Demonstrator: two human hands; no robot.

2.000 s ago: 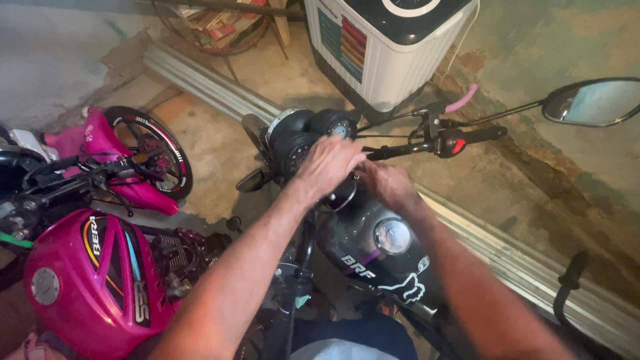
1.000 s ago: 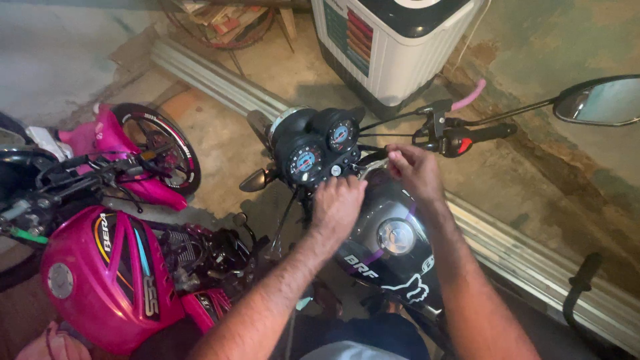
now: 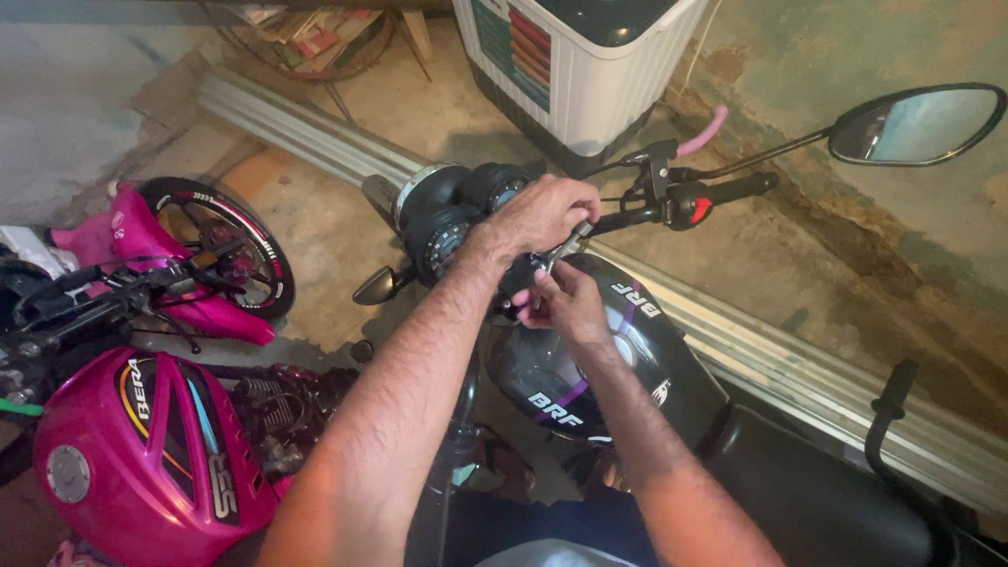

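A black motorcycle's fuel tank (image 3: 512, 354) lies below my hands, with round instrument gauges (image 3: 441, 236) at its front. My left hand (image 3: 543, 213) reaches over the gauges to the handlebar clamp area, its fingers curled at the upper end of a metal tool (image 3: 567, 246), perhaps a wrench. Around the tool's lower end, my right hand (image 3: 571, 303) has its thumb and fingers closed. The lower tip of the tool is hidden. To the right extends the handlebar (image 3: 630, 219) with a red switch, a black grip and a pink lever (image 3: 702, 132).
A magenta motorcycle (image 3: 157, 457) stands close on the left. A white washing machine (image 3: 583, 94) is ahead, beside long metal profiles (image 3: 315, 134) on the floor. The mirror (image 3: 917, 126) juts out right; the black seat (image 3: 819, 480) is at lower right.
My hands were apart a second ago, the left lower near the ignition; now the left is over the gauges and the right is lower. The metal tool shows plainly between them now.
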